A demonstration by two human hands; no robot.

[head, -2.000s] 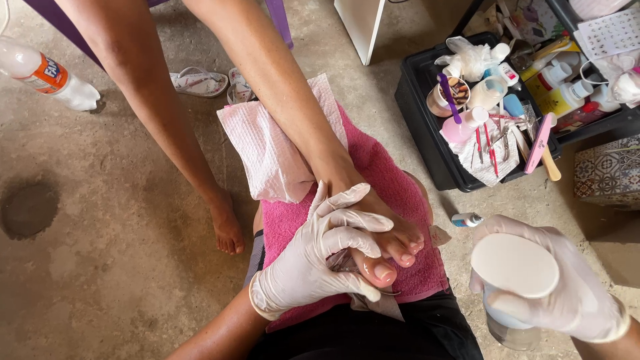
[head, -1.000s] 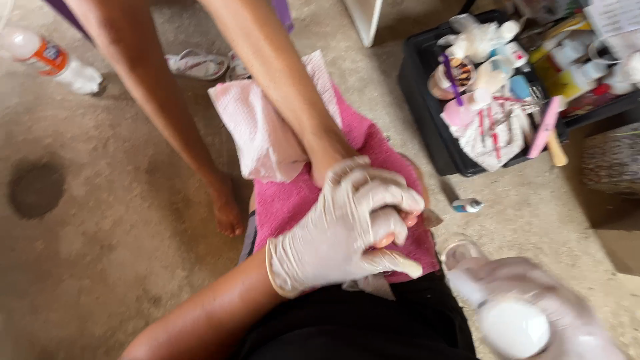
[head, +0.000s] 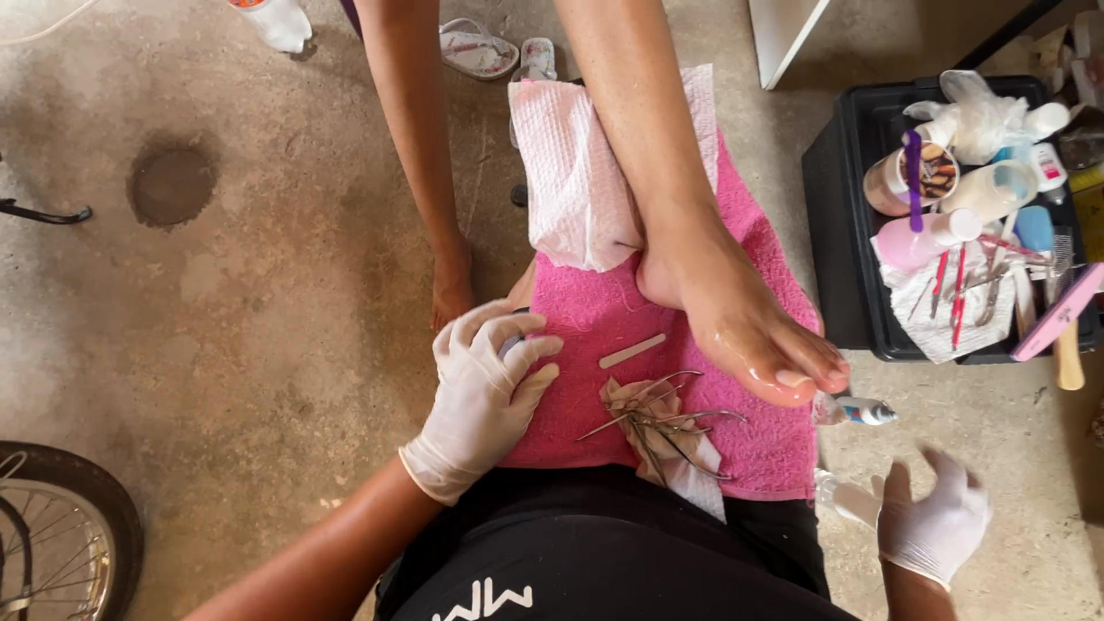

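My left hand (head: pixel 487 388), in a whitish glove, hovers by the left edge of the pink towel (head: pixel 573 302) on my lap, fingers curled and apart, nothing in them. A person's bare foot (head: pixel 733 302), wet and shiny at the toes, is over the towel's right side. My gloved right hand (head: pixel 936 517) is low at the right with spread fingers and holds nothing that I can see. Just left of it is a clear container (head: pixel 849 498), partly hidden. Metal nippers (head: pixel 651 418) lie on crumpled tissue on the towel, below a small white nail file (head: pixel 632 351).
A black tray (head: pixel 862 328) at the right bears bottles, a pink bottle (head: pixel 914 237), red-handled tools (head: pixel 957 302) and a pink nail file (head: pixel 1061 315). A small bottle (head: pixel 867 411) lies on the floor. Sandals (head: pixel 479 52), a plastic bottle (head: pixel 276 21) and a bicycle wheel (head: pixel 112 517) are also around.
My left hand has let go of the foot and moved left. My right hand no longer holds the white-lidded container. The nippers and small file on the towel are now exposed.
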